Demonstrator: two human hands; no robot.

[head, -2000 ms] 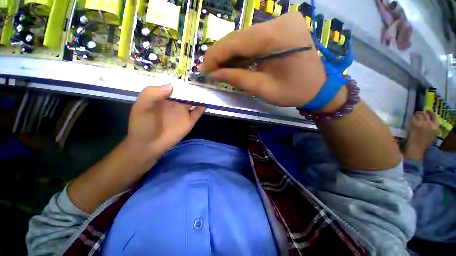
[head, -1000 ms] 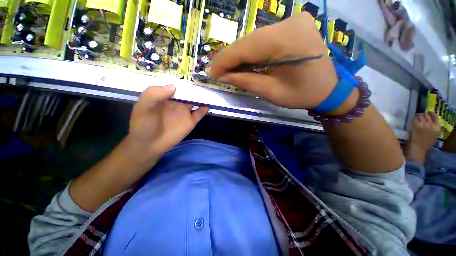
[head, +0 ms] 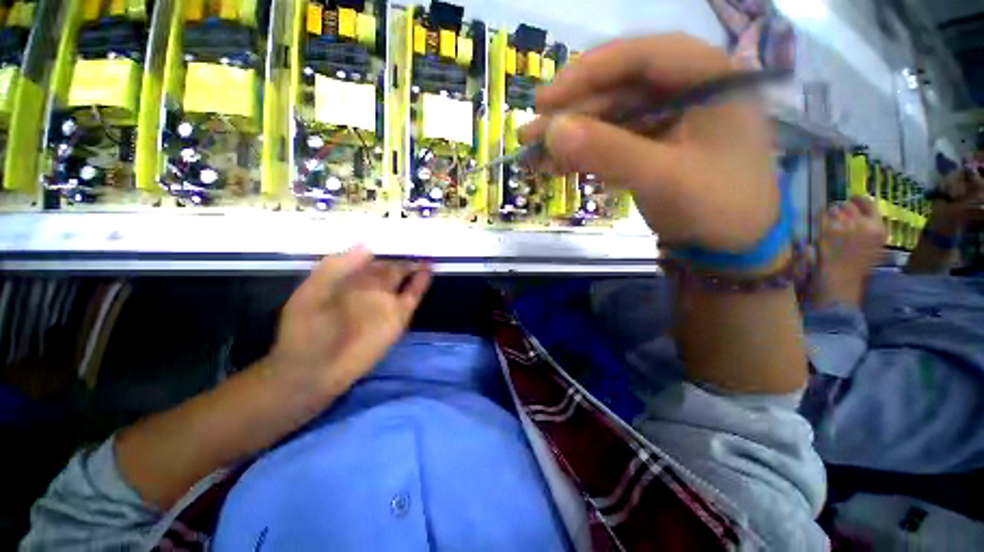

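A circuit board (head: 442, 162) with a pale transformer block, dark capacitors and thin red wires lies in a row of similar boards with yellow side strips. My right hand (head: 658, 140), slightly blurred, holds dark tweezers (head: 696, 97) between thumb and fingers. Their thin pale tip points left over the wire end of this board; whether it touches anything cannot be told. A blue strap is on my right wrist. My left hand (head: 345, 318) is palm up at the near metal edge, fingers apart and partly curled, with nothing seen in it.
The pale metal rail (head: 216, 234) runs along the near side of the boards. A crumpled pink item (head: 755, 38) lies beyond them. At the right, another person's hand (head: 850, 243) is near a further row of yellow boards (head: 890, 199).
My right hand has drawn back right and up from the board with the tweezers, uncovering boards. The view has shifted, showing more of the boards' far ends. My left hand stays by the edge.
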